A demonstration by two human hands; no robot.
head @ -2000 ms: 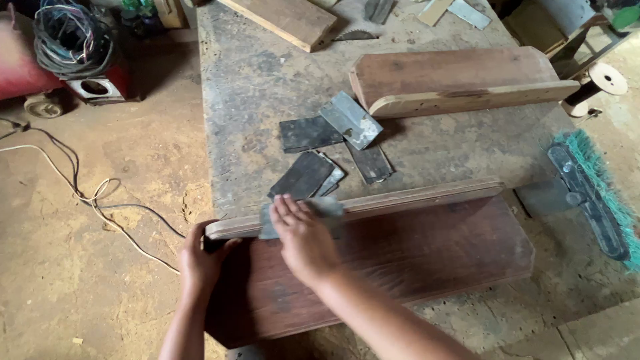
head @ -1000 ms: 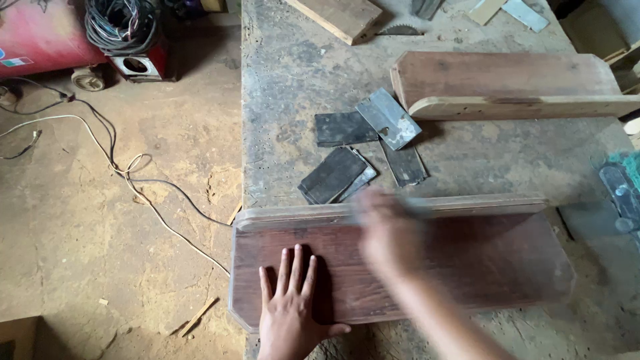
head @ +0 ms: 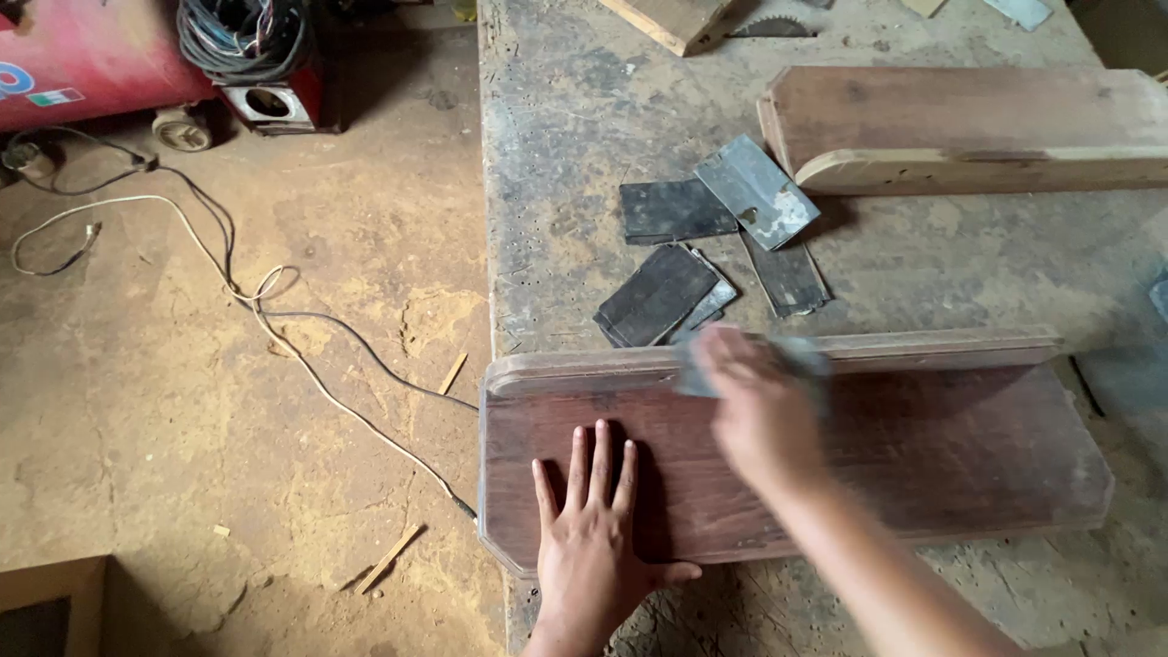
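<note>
A reddish-brown wooden shelf [head: 876, 456] with clipped corners and a raised wooden strip [head: 922, 345] along its far edge lies at the front of the workbench. My left hand [head: 593, 538] presses flat on its left part, fingers spread. Blurred by motion, my right hand [head: 753, 401] holds a grey sheet, seemingly sandpaper [head: 803, 360], against the strip. Beyond the strip lie dark folded sheets [head: 657, 294], another dark sheet [head: 680, 210], a narrow dark piece [head: 787, 274] and a grey rectangular plate [head: 757, 192] with a pale patch.
A second wooden shelf piece [head: 949, 109] lies at the back right of the workbench [head: 566, 119]. Near the back edge are a wood block [head: 671, 18] and part of a circular saw blade [head: 774, 28]. Cables [head: 310, 365] trail over the floor beside a red tank [head: 100, 64].
My left hand has moved from the shelf's left end, where it gripped two seconds ago, to flat on its face. The right hand stays at the strip with the grey sheet.
</note>
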